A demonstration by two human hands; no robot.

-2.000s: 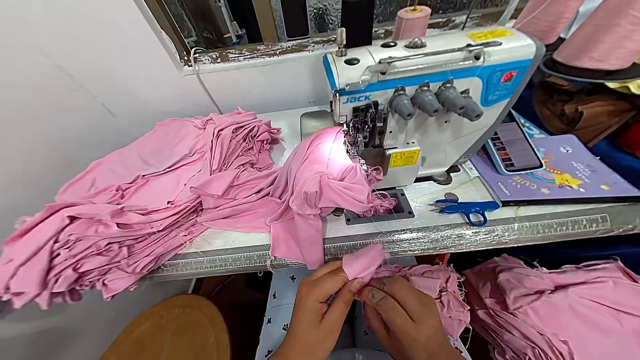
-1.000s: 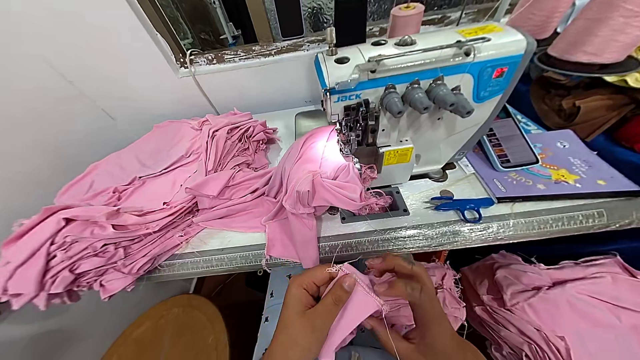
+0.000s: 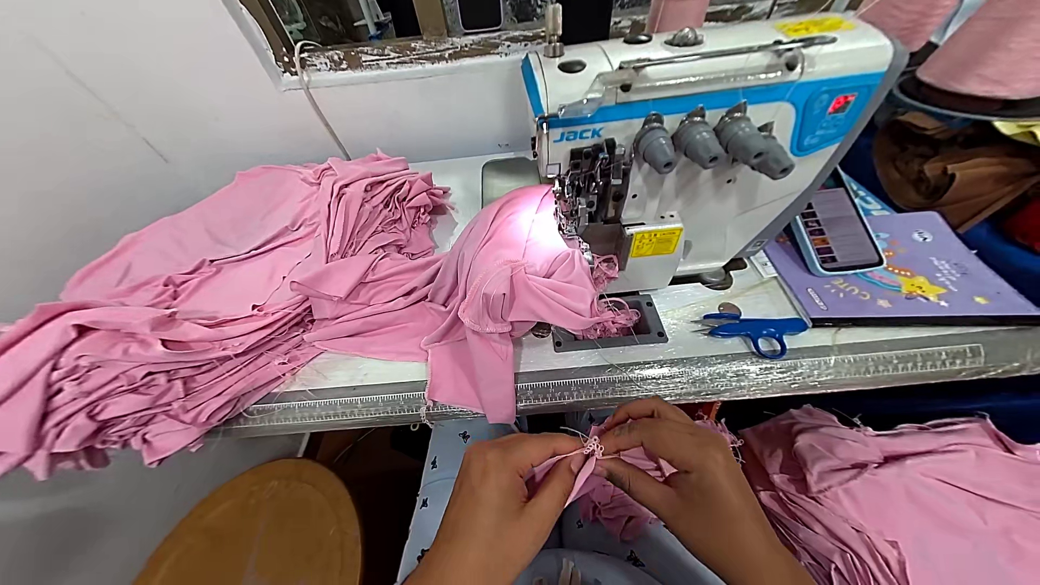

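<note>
My left hand (image 3: 520, 487) and my right hand (image 3: 670, 463) pinch a pink fabric piece (image 3: 581, 479) between thumbs and fingertips, just in front of the table edge. Looped thread ends (image 3: 595, 447) show at the seam between the fingertips. Beyond them, more pink fabric (image 3: 520, 284) lies under the lit needle area of a white and blue Jack overlock sewing machine (image 3: 699, 146). One flap of that fabric hangs over the table edge. Blue thread snips (image 3: 760, 329) lie on the table to the right of the machine's front plate.
A large heap of pink fabric (image 3: 219, 276) covers the left of the table (image 3: 877, 366). More pink fabric (image 3: 902, 496) lies below at right. A phone (image 3: 841, 227) rests on a purple notebook (image 3: 942, 268). Thread cones (image 3: 987, 57) stand behind. A round brown stool (image 3: 260, 528) is at lower left.
The fabric piece between my hands has been turned and bunched; a second ago a wider part hung from my fingers. My fingertips are now closer together at the seam's thread ends.
</note>
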